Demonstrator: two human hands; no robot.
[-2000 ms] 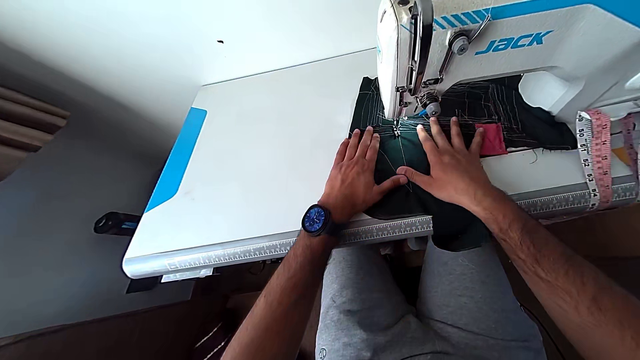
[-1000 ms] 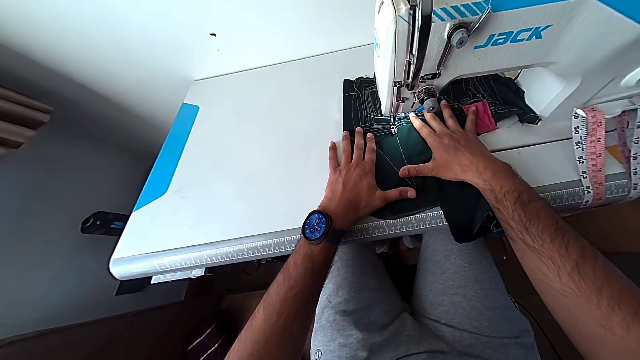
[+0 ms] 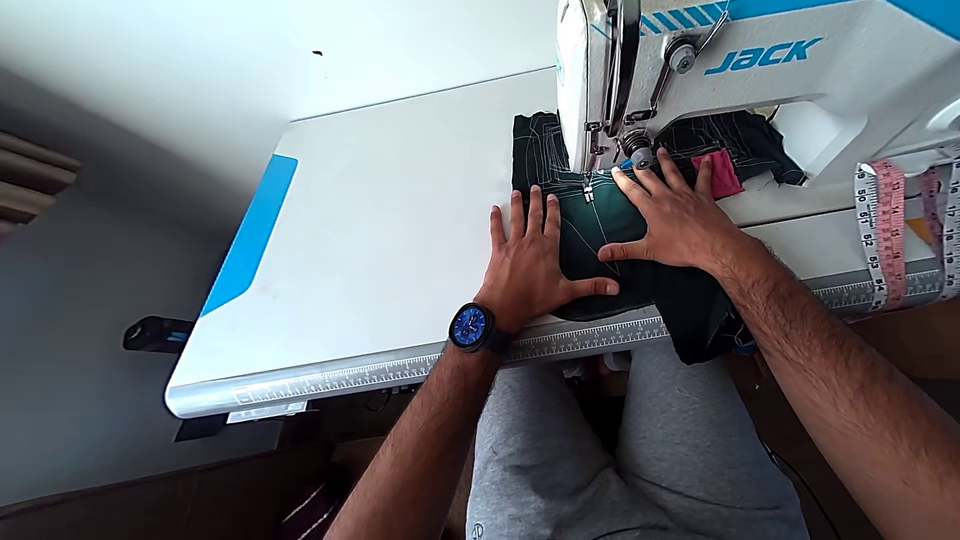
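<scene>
A dark green and black fabric [image 3: 607, 225] with many light stitch lines lies under the presser foot [image 3: 589, 191] of a white Jack sewing machine [image 3: 780, 67]. My left hand [image 3: 529, 274] rests flat, fingers spread, over the fabric's left edge. Flat on the fabric to the right of the foot is my right hand [image 3: 671, 214], its fingers apart and its thumb pointing left. A small pink fabric piece [image 3: 718, 174] lies by its fingertips. One corner of the fabric hangs over the table's front edge. Neither hand grips anything.
The white table [image 3: 390, 225] has a metal ruler strip [image 3: 337, 379] along its front edge. A pink and white measuring tape [image 3: 889, 232] hangs over that edge at the right. Behind the table stands a white wall [image 3: 420, 45]. A dark object [image 3: 157, 334] juts out at the left.
Both hands stay on the fabric. The fabric under them has turned and shifted, and more of it hangs over the front edge than two seconds ago. My hands are slightly farther apart.
</scene>
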